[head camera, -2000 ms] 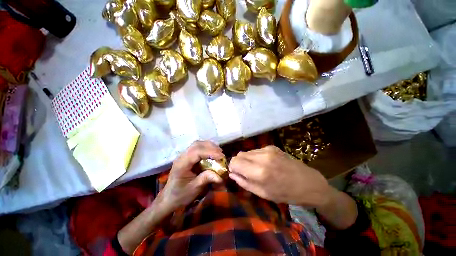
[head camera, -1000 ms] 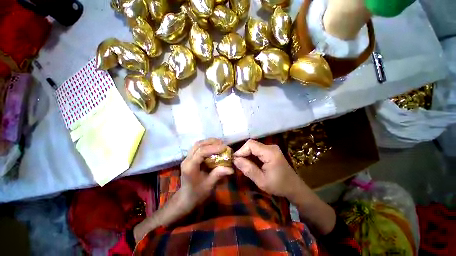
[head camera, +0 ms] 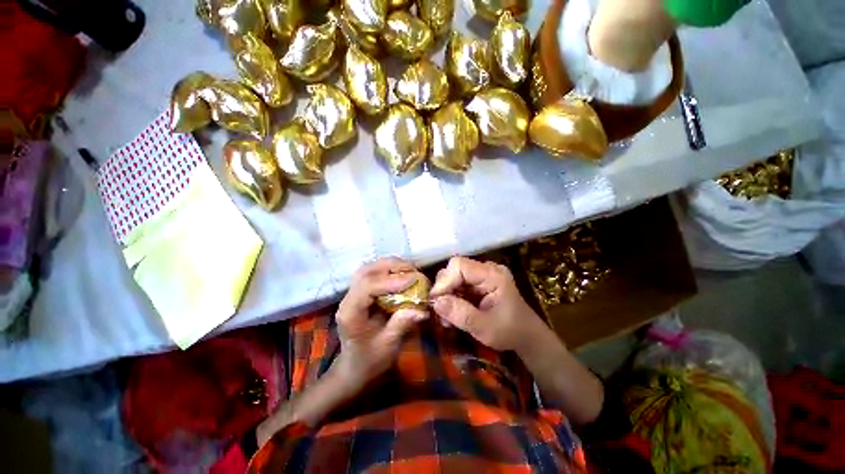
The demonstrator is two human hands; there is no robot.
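My left hand (head camera: 371,315) holds a shiny stuffed gold ingot (head camera: 405,294) over my lap, just off the table's front edge. Its fingers lie over the top and the thumb below. My right hand (head camera: 477,301) has thumb and forefinger pinched together at the ingot's right end. Anything thin between those fingertips, such as a needle or thread, is too small to make out. A loose pile of gold ingots (head camera: 401,139) lies on the table beyond my hands.
White-covered table (head camera: 519,208); brown pot (head camera: 679,74) with white filling and a gold piece against it; slim dark tool (head camera: 691,120); patterned sheet (head camera: 153,176); yellow paper (head camera: 199,268); dark tumbler (head camera: 116,23). Below right: cardboard box (head camera: 649,268) of gold pieces, white sack (head camera: 741,227), yellow-green bundle (head camera: 699,421).
Both hands stay at the same ingot. My right hand has gone from a flatter, more closed pose to a raised fingertip pinch at its right end. The whole view has shifted slightly.
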